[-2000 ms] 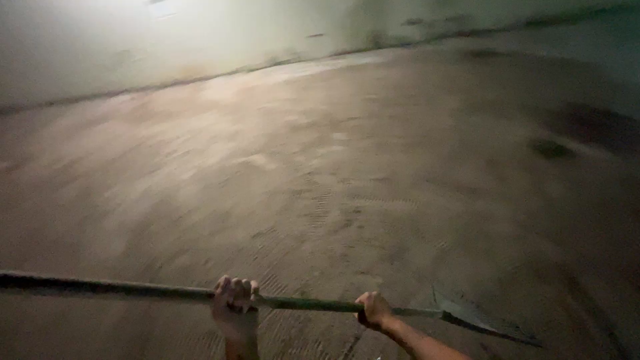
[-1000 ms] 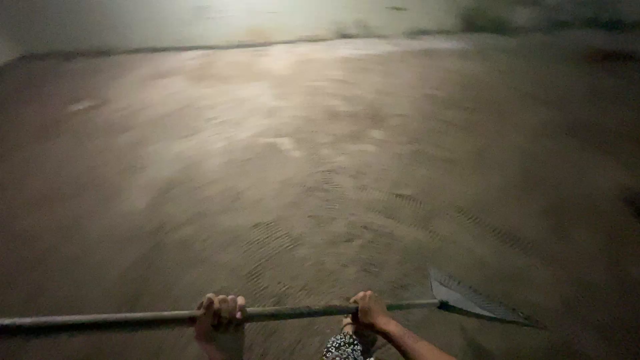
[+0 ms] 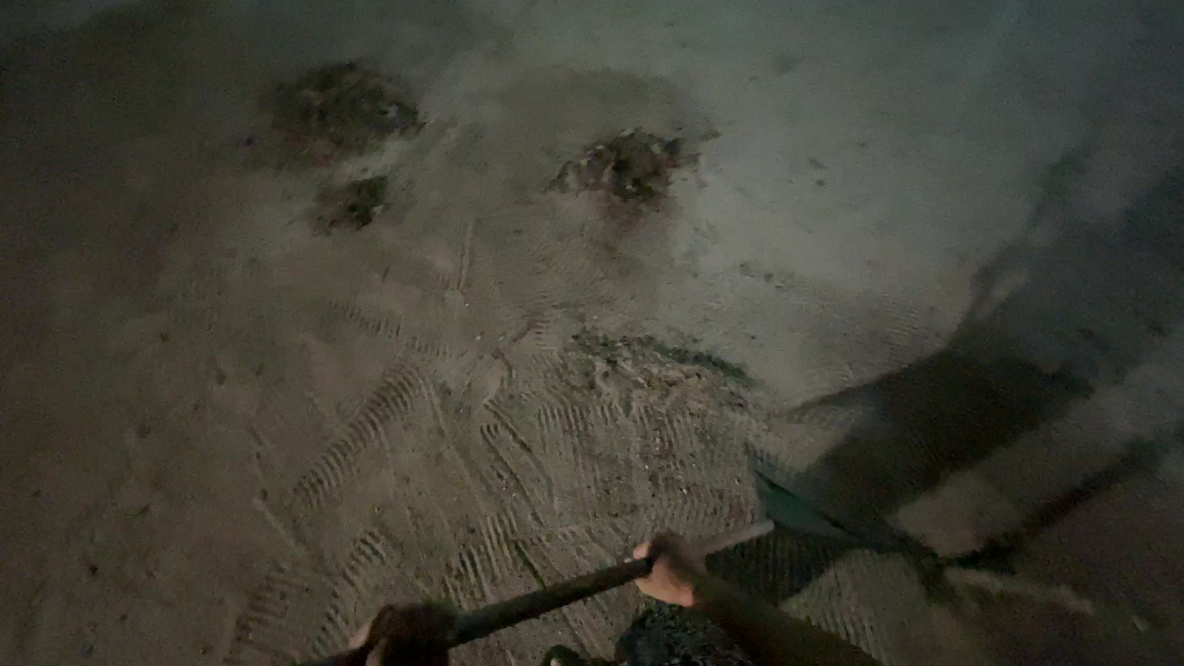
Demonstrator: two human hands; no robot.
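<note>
A long-handled rake or broom slants across the bottom of the head view, rising to the right. My left hand is closed around its shaft near the bottom edge, dark and partly cut off. Farther along the shaft, my right hand grips it close to the tool's head. The dark, thin, fan-like head reaches right from the shaft's end, low over the ground; shadow hides its exact form. Comb-like ridges mark the dirt beside it.
Small heaps of dark debris lie ahead, one at upper left, a smaller one below it, and one near the top middle. Loose debris forms a low strip nearer the tool. A long shadow crosses the ground at right.
The view has turned strongly, with the wall gone and debris heaps now showing. The shaft, nearly level before, now slants up to the right. Both hands have kept hold of it.
</note>
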